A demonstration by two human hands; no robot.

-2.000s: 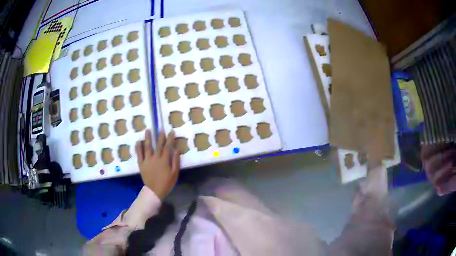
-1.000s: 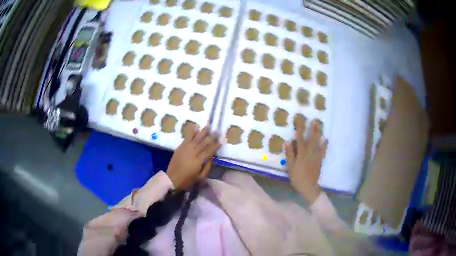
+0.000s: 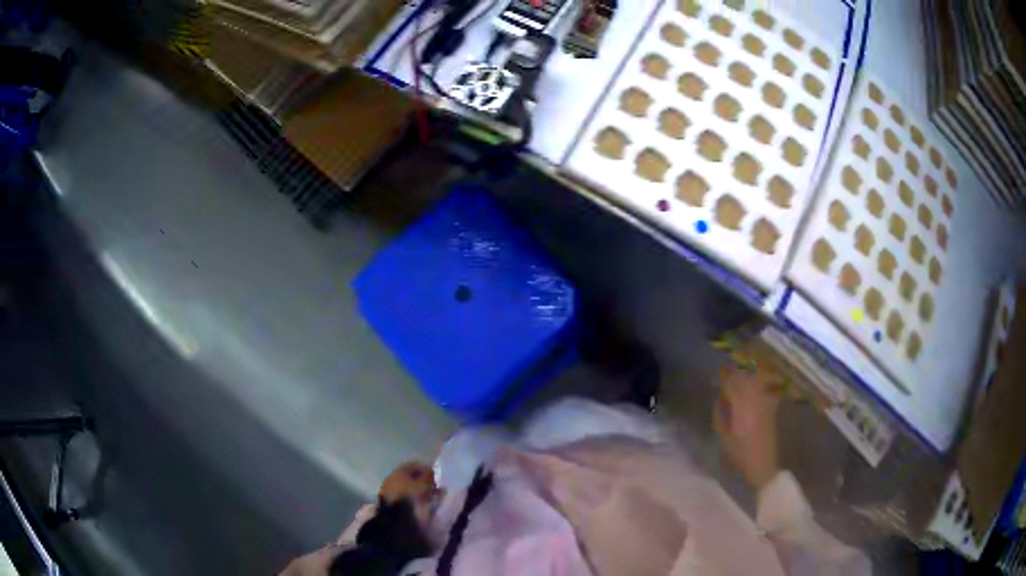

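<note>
Two white foam trays with rows of tan cut-outs lie side by side on the tabletop, the left tray (image 3: 720, 264) and the right tray (image 3: 907, 362). Both stand away from my hands. My right hand (image 3: 748, 411) is below the table's front edge, blurred, beside the edge of a stack under the tabletop; I cannot tell whether it holds anything. My left hand (image 3: 410, 486) is low in the picture close to my clothing, partly hidden by the sleeve and blurred.
A blue stool (image 3: 461, 295) stands on the floor in front of the table. The white spoked fixture (image 3: 484, 88) and the handheld meter (image 3: 531, 16) are at the table's left. Stacked trays (image 3: 979, 90) stand at the upper right. A cardboard sheet (image 3: 1001, 422) is at the right edge.
The view has turned left, showing the stool and floor. Both hands have left the trays; the right is now below the table edge and the left is near my body.
</note>
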